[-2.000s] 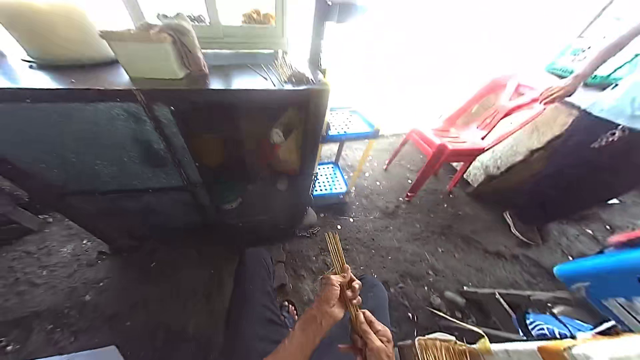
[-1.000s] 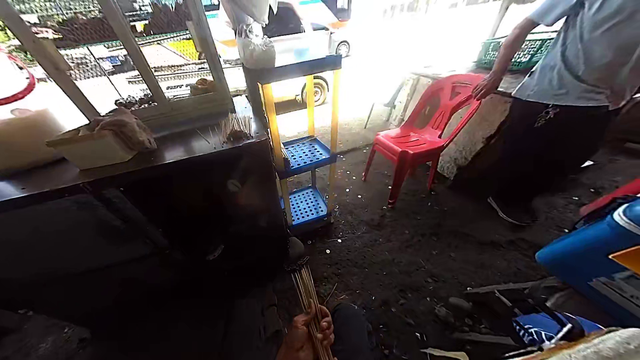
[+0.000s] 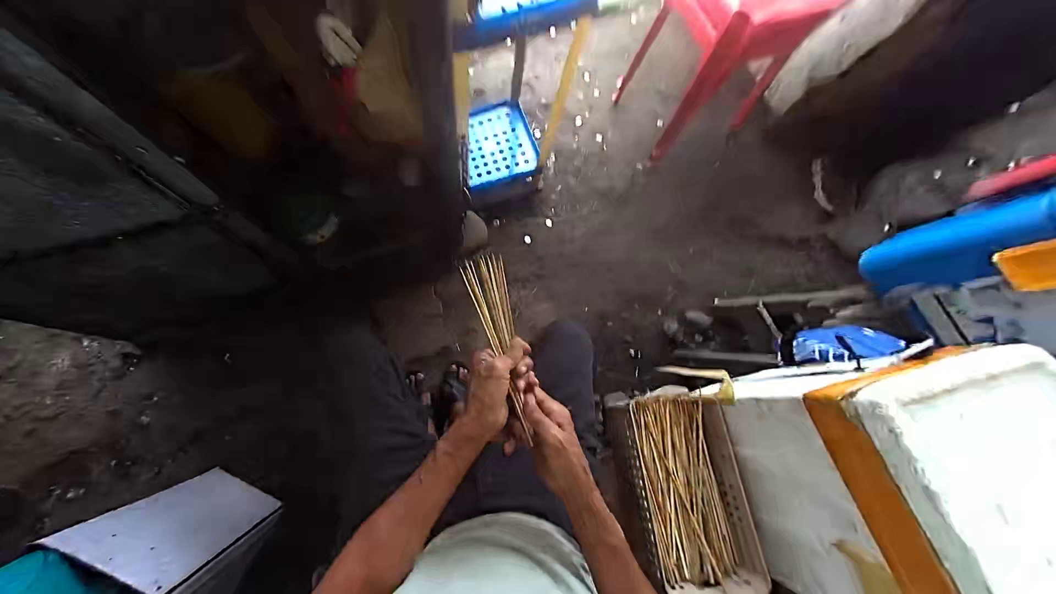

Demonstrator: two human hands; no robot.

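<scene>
A fanned bundle of thin wooden sticks (image 3: 492,309) rises from between my hands, its upper ends spread apart. My left hand (image 3: 492,388) is closed around the middle of the bundle above my lap. Lower down and to the right, my right hand (image 3: 549,421) grips the bottom part of the same sticks, its fingertips against the left hand. Beside my right thigh, a long perforated basket (image 3: 747,520) holds many more sticks (image 3: 681,487), lying lengthwise and partly crossed.
White foam boxes with orange tape (image 3: 866,478) stand right of the basket. Ahead are a blue perforated shelf rack (image 3: 499,144) and a red plastic chair (image 3: 718,66). A dark counter (image 3: 346,190) fills the upper left. A grey-topped box (image 3: 165,528) sits lower left; a blue container (image 3: 957,239) is at right.
The view has tilted down sharply from the street and counter top. The stick bundle stays in the left hand; the right hand, not visible a second ago, shows again at its lower end.
</scene>
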